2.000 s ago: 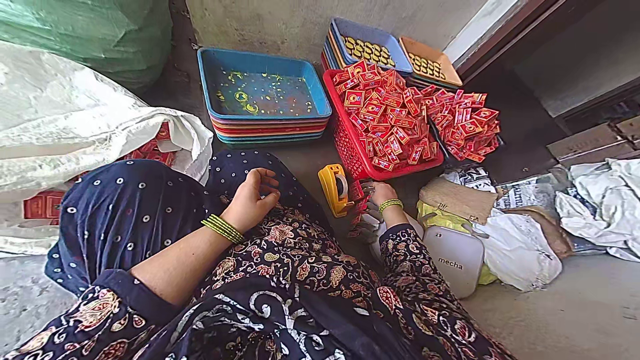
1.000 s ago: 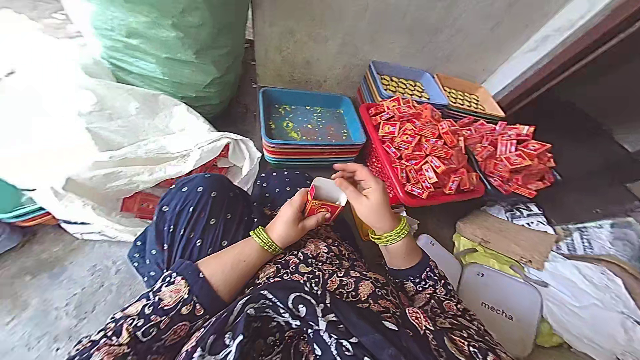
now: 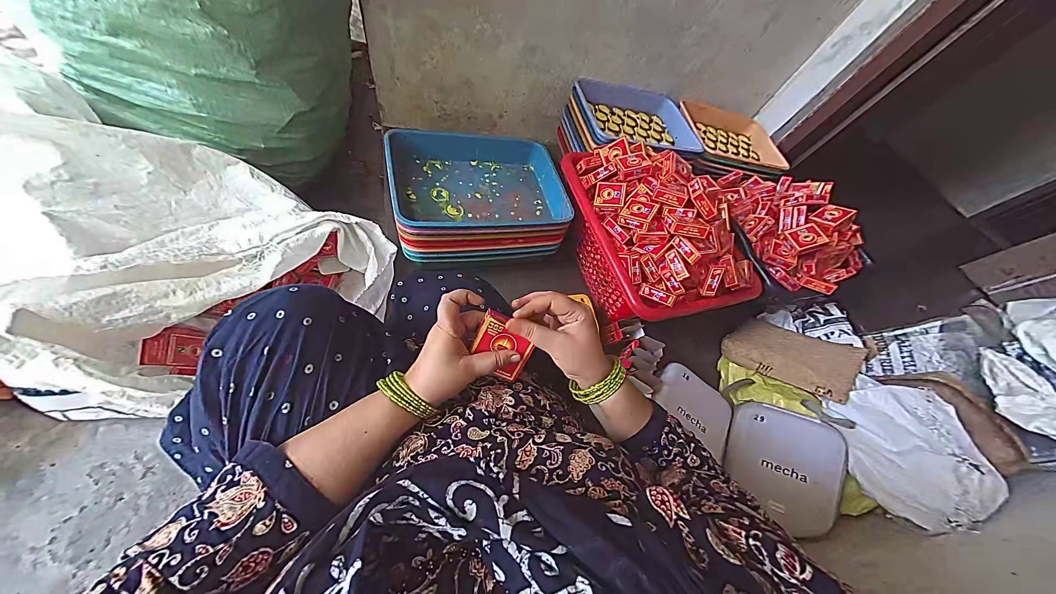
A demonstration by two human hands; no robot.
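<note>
A small red cardboard box (image 3: 500, 346) with yellow print is held over my lap. My left hand (image 3: 459, 351) grips it from the left, thumb across its front. My right hand (image 3: 563, 332) has its fingers at the box's upper right edge; whether they pinch it is hard to tell. Behind my right hand a yellow object (image 3: 587, 307) shows only in part. To the right of my hands stands a red plastic basket (image 3: 606, 268) heaped with small red boxes (image 3: 672, 216). More red boxes (image 3: 796, 231) fill a dark container beside it.
A stack of plastic trays, blue one on top (image 3: 478, 224), stands ahead. Trays of small yellowish round pieces (image 3: 631, 124) stand behind the basket. A white sack (image 3: 165, 223) holding red cartons (image 3: 173, 348) lies left, a green sack (image 3: 214, 74) behind it. Grey flat cases (image 3: 784, 470) lie right.
The box showed an open top one second ago; now its printed front faces me and no opening shows. Two seconds ago my hands were apart, the right one low beside the yellow object. The view has shifted.
</note>
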